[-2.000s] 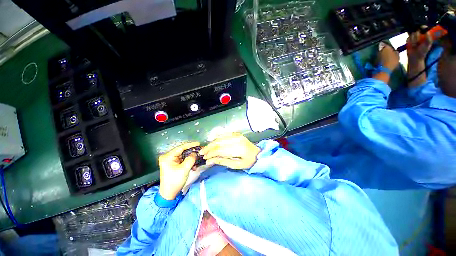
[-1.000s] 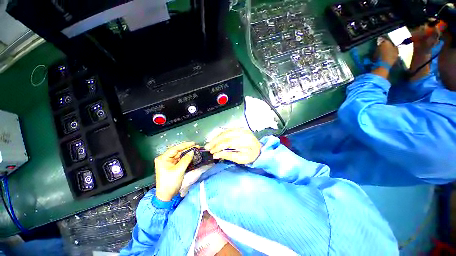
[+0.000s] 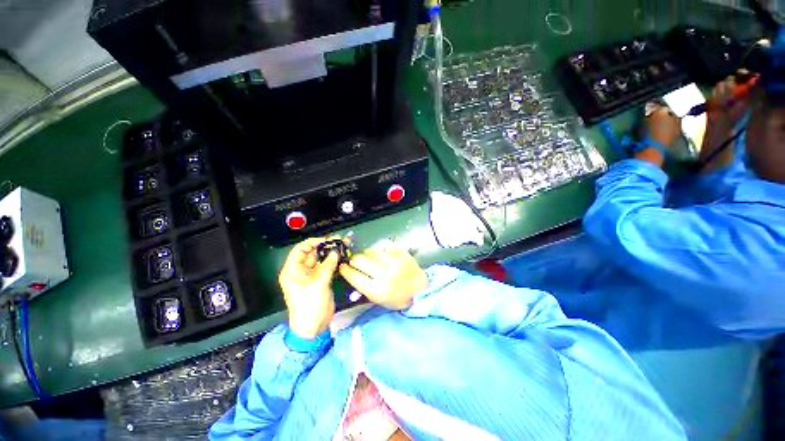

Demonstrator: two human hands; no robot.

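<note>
A small dark unit (image 3: 332, 251) with a shiny rim is held in my fingertips, just in front of the press. My left hand (image 3: 305, 284) grips it from the left side. My right hand (image 3: 387, 277) is at its right side, with thumb and fingers at its edge. The fingers cover part of the unit. The black pocket tray (image 3: 203, 257) lies to the left, with shiny units in most pockets and one empty pocket. The black press (image 3: 331, 185) stands in front, with two red buttons and a pale one between them.
A clear blister tray (image 3: 521, 129) of metallic parts lies right of the press. A white scrap (image 3: 454, 220) lies by the press base. A white control box (image 3: 36, 237) stands far left. Another person (image 3: 671, 215) works at right beside a black tray (image 3: 620, 77). Clear trays (image 3: 176, 396) lie below the bench edge.
The view has shifted, showing more of the press top and left box. The unit is raised and turned in my fingertips; both hands are still at it.
</note>
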